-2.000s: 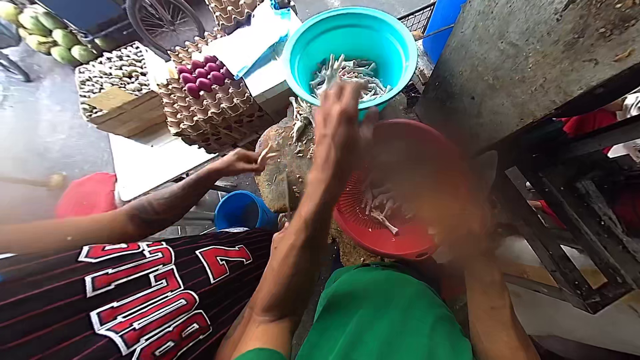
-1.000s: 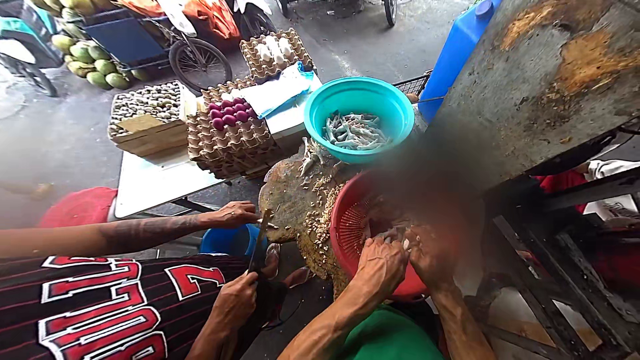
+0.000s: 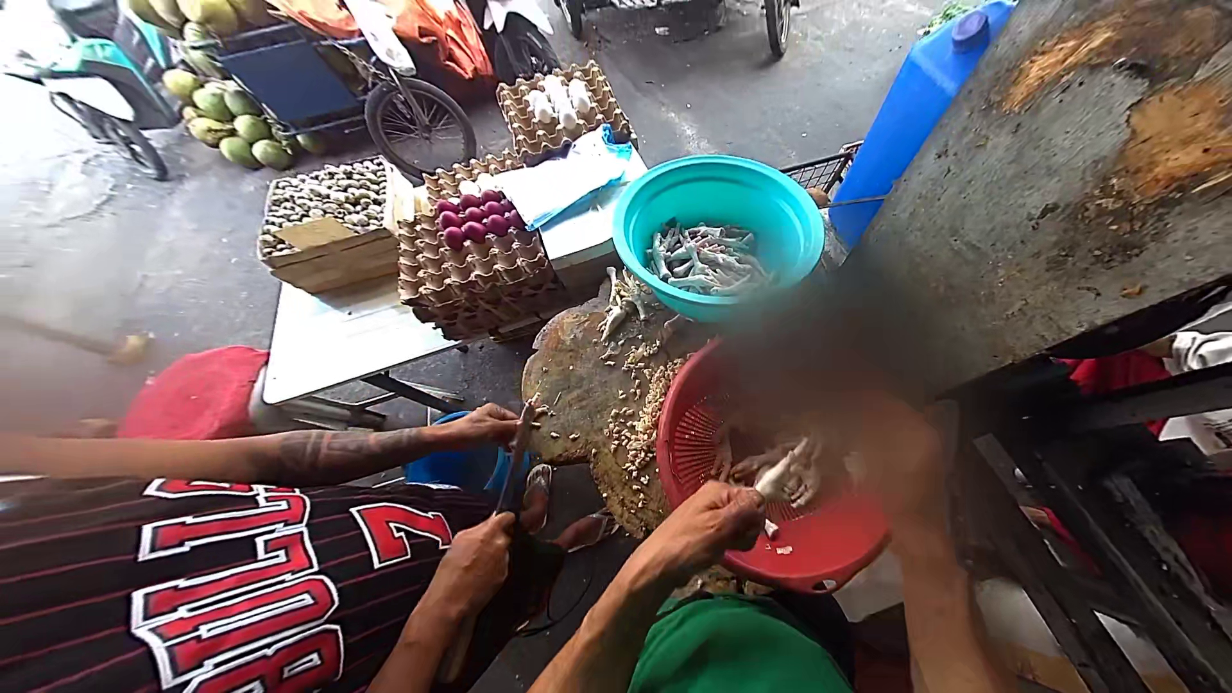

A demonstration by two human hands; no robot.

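My left hand [image 3: 717, 520] is closed around a pale chicken foot [image 3: 784, 472], held over a red plastic colander basin [image 3: 808, 558] that has more feet in it. My right hand [image 3: 890, 448] is at the colander's right side, largely hidden by a dark blur; what its fingers hold does not show. Just beyond the colander stands a turquoise plastic basin [image 3: 630, 226] with many chicken feet [image 3: 712, 258] inside. A worn wooden chopping block [image 3: 568, 375], strewn with small pale scraps [image 3: 640, 414], lies under and left of the colander. A few feet [image 3: 624, 300] rest at its far edge.
On the left a co-worker's hand [image 3: 472, 568] holds a knife [image 3: 517, 457] at the block's edge; their other hand [image 3: 491, 423] is beside the blade. Behind are egg trays [image 3: 472, 279] on a white table [image 3: 337, 337]. A blue bucket [image 3: 462, 462] stands below. A rough slab [image 3: 1039, 212] borders the right.
My left hand was above the turquoise basin two seconds ago, then in the red colander beside my right hand. Now it is farther left with a foot in it.
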